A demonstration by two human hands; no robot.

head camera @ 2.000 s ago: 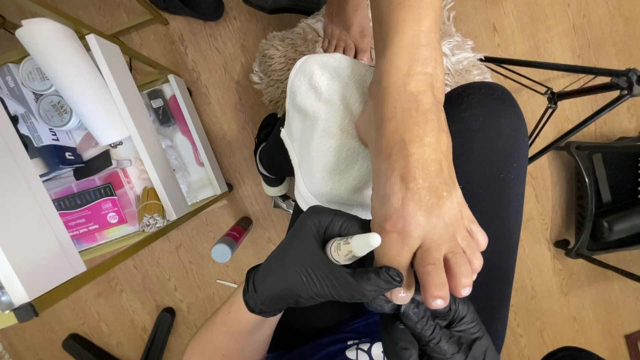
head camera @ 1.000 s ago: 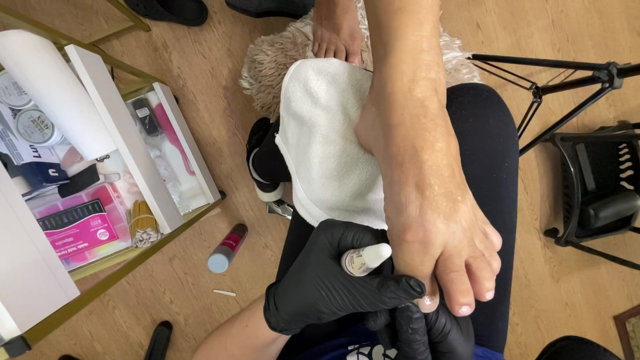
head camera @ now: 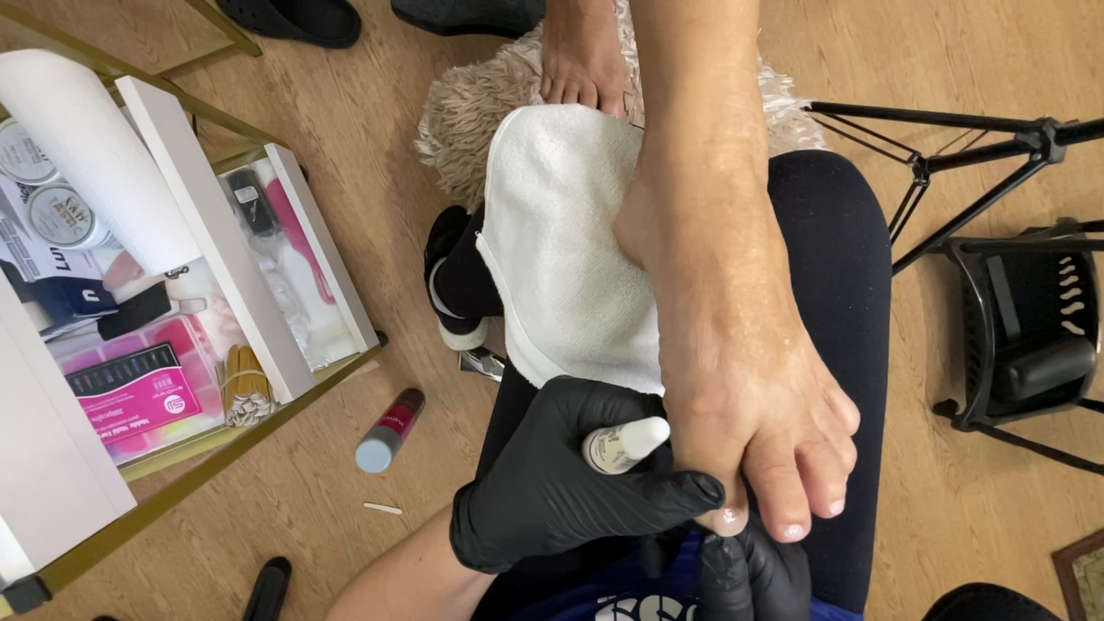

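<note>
Another person's bare foot [head camera: 724,302] rests across my lap, partly over a white towel [head camera: 569,250]. My left hand [head camera: 586,474], in a black glove, holds a small white-capped bottle [head camera: 623,444] against its palm, and its thumb lies against the big toe [head camera: 720,483]. At the tip of that toe is my right hand [head camera: 755,569], also black-gloved, with its fingertips touching or very near the shiny nail. Whether it holds something small is hidden. The other toes carry light polish.
Left stands a cart with open drawers [head camera: 259,302] holding a paper roll [head camera: 95,155], jars [head camera: 60,216] and a bundle of wooden sticks [head camera: 247,388]. A spray can or bottle [head camera: 391,431] and a small white stick [head camera: 383,509] lie on the floor. Right are tripod legs [head camera: 966,159] and a black basket [head camera: 1035,328].
The view has shifted somewhat. Both gloved hands stay at the big toe; the fingers of my right hand now look more upright beneath its tip than two seconds ago.
</note>
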